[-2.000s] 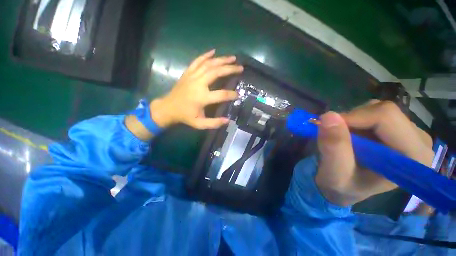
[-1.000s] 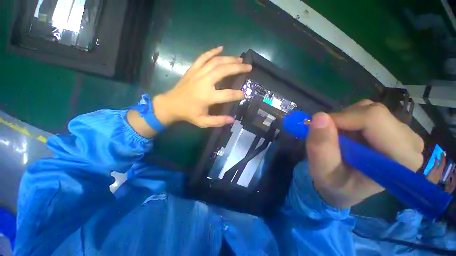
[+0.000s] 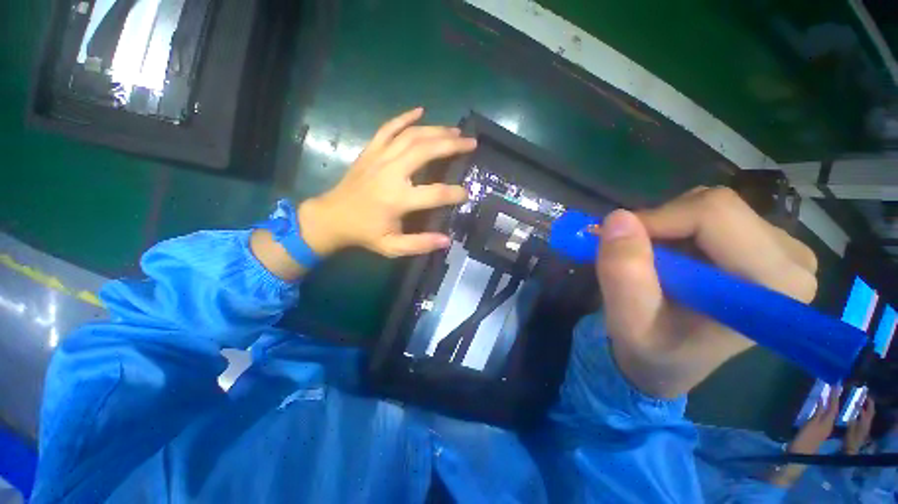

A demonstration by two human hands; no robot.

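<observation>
An opened flat device (image 3: 482,285) lies in a black foam tray (image 3: 394,364) in front of me. Its circuit board (image 3: 512,194) is at the far end, and dark strips cross its silver area. My left hand (image 3: 399,192), with a blue wrist strap (image 3: 290,234), has its fingers spread over the tray's left edge and holds nothing. My right hand (image 3: 689,285) grips the thick blue handle of a soldering iron (image 3: 748,310) at the right. The handle's front end is over the board's right end. The iron's tip cannot be made out.
Another black tray (image 3: 212,108) with an opened device (image 3: 143,59) is at the upper left on the green mat (image 3: 374,59). A pale rail (image 3: 630,79) runs behind. At the lower right are another person's hands (image 3: 817,428) near bright screens (image 3: 862,300). A dark holder (image 3: 768,187) stands at the right.
My right hand and the iron have moved slightly left. My left hand remains spread at the tray's edge. The other person's hands show more clearly at the lower right.
</observation>
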